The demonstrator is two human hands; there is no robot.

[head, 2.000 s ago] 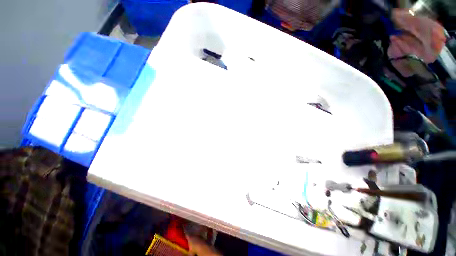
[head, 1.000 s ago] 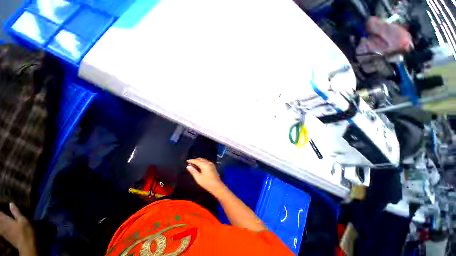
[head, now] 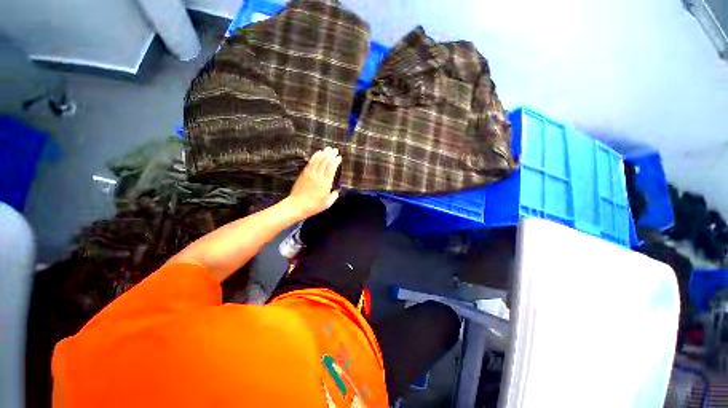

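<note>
A brown plaid fabric bundle point(head: 279, 103) with cream check lines is draped over blue crates in front of me. A second plaid bundle point(head: 435, 127) lies to its right, rumpled at its top. My left hand point(head: 318, 183) lies on the near edge of the plaid cloth, between the two bundles. The fingers point away from me and lie close together; whether they grip the cloth does not show. My right hand is out of the picture.
A blue crate point(head: 571, 175) stands right of the cloth. The white sewing table point(head: 591, 319) is at the lower right. Dark and green cloth point(head: 152, 187) is piled on the left. My legs are below, beside a table frame point(head: 471, 315). A pale wall is behind.
The view has swung left from the sewing table to the plaid bundles. My left hand is now at the cloth's near edge. My right hand has left the picture.
</note>
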